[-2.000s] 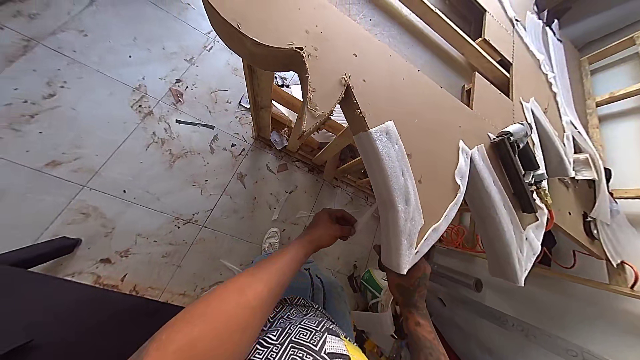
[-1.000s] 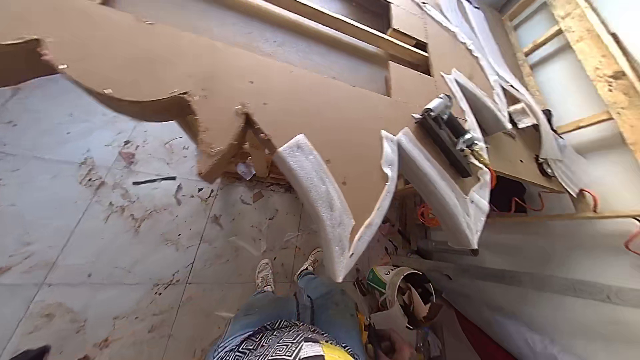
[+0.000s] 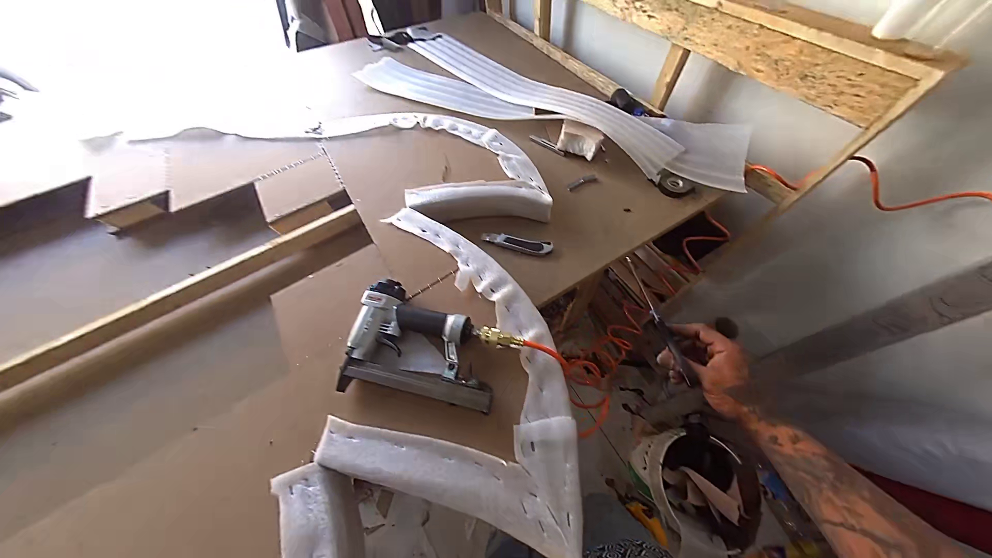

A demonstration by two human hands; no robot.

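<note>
My right hand [image 3: 709, 364], at the lower right, grips the dark handles of a pair of scissors [image 3: 657, 318], whose thin metal blades point up and left toward the board's edge. The left hand is out of the frame. A pneumatic staple gun [image 3: 411, 345] lies on the brown board [image 3: 310, 387], joined by a brass fitting to an orange coiled air hose [image 3: 593, 372]. White foam strip [image 3: 488, 279] is stapled along the board's curved edge. Behind it lies a utility knife [image 3: 518, 244]. Loose white foam sheets [image 3: 535, 93] are spread over the far part.
A bucket [image 3: 659, 465] holding scraps stands on the floor below my right forearm. A roll of black tape [image 3: 675, 184] lies near the board's far right corner. A wooden frame [image 3: 744, 46] leans by the wall, and a wooden rail [image 3: 186, 291] crosses an opening at left.
The view has swung right and closer to the staple gun. My right hand now shows with scissors in it. My left hand, seen two seconds ago beside the foam-covered point, is out of view.
</note>
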